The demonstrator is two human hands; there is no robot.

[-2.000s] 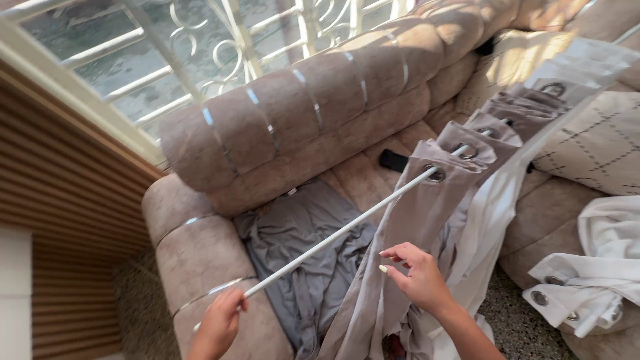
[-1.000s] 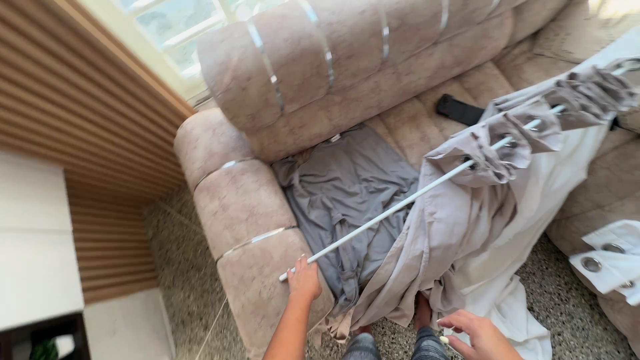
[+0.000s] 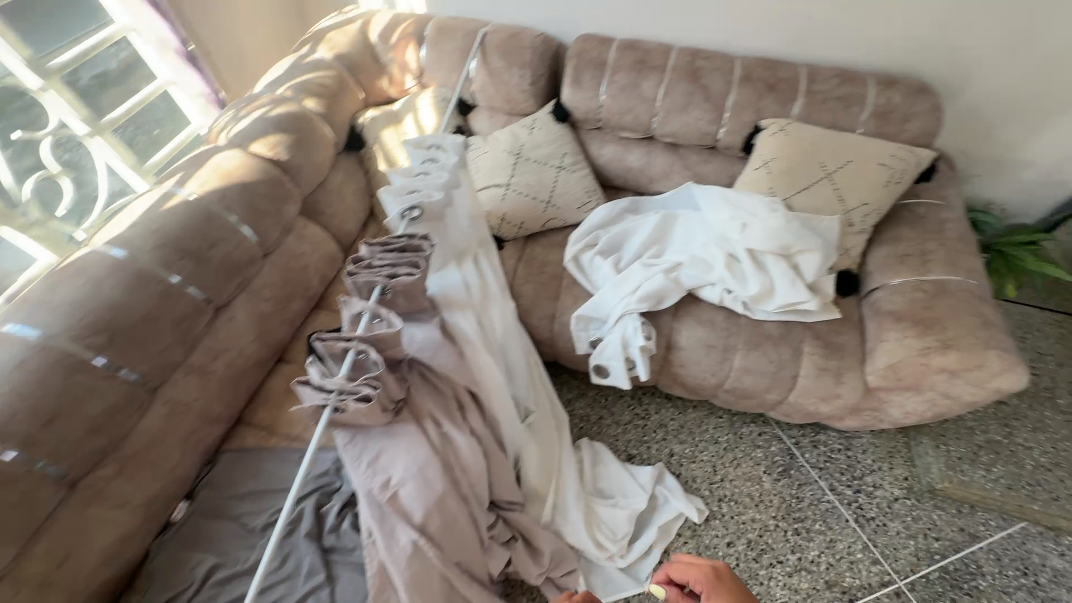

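Note:
At the bottom edge, my right hand (image 3: pixel 702 579) has its fingertips closed at the hem of a white curtain (image 3: pixel 502 368). Only some fingers of my left hand (image 3: pixel 576 596) show, low beside the same hem; what they hold is hidden. A thin white curtain rod (image 3: pixel 295 490) slants from the lower left up to the sofa's corner, with no hand visible on it. Its middle runs through the metal eyelets of a bunched grey-beige curtain (image 3: pixel 427 469) and, farther up, the white one. Both curtains hang down to the right of the rod.
A beige L-shaped sofa (image 3: pixel 796 368) carries patterned cushions (image 3: pixel 536 172) with black tassels and a crumpled white eyelet curtain (image 3: pixel 703 251). Grey cloth (image 3: pixel 251 519) lies on the left seat. A barred window (image 3: pixel 84 126) is at left, a plant (image 3: pixel 1017 251) at right, above speckled floor (image 3: pixel 846 494).
The view has swung right, to the sofa's far section. My left hand, earlier on the rod's near end, now shows low near the white hem. My right hand is now at that hem.

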